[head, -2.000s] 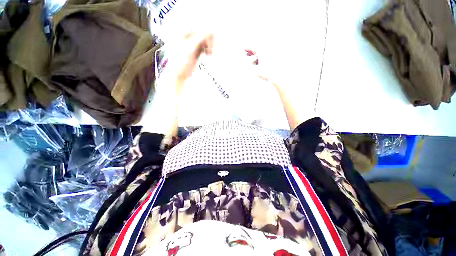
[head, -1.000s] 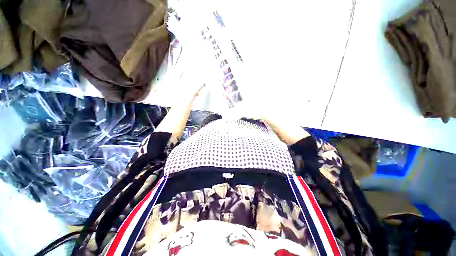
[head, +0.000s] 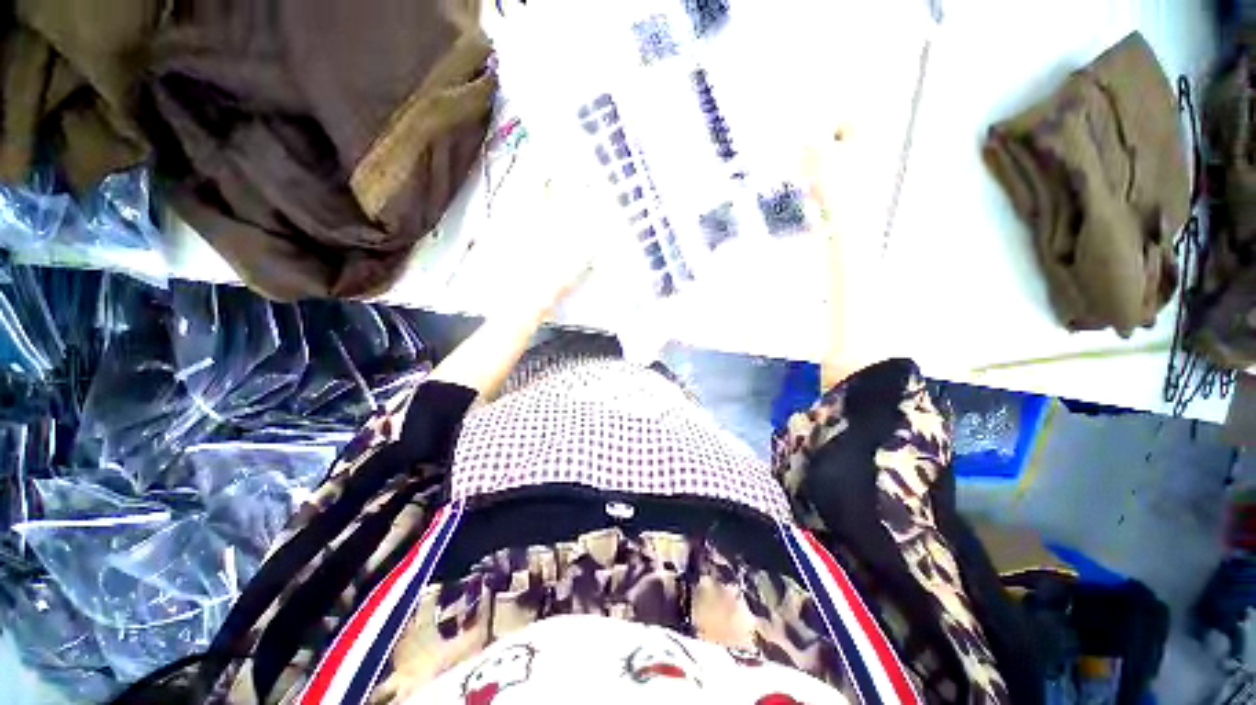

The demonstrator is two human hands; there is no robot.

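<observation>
Whitish printed plastic bags (head: 716,152) lie on the white table in front of me, with rows of dark print and small square codes. Glare hides their outlines. My left hand (head: 565,287) is at the lower left of the print, near the table's front edge, washed out by glare. My right hand (head: 831,159) is at the right side of the print, with the arm reaching straight over the table edge. Its fingers are almost lost in the glare. I cannot tell whether either hand grips the plastic.
Loose brown garments (head: 303,138) lie at the table's left. A folded brown garment (head: 1095,193) is at right, beside black hangers (head: 1185,276) and more dark cloth. Bagged garments (head: 179,441) are piled below left. A blue bin (head: 1012,461) and dark items are below right.
My right hand has moved from the table's front edge forward and right. More print and square codes now show on the bags. The view has shifted, bringing the hangers in at right.
</observation>
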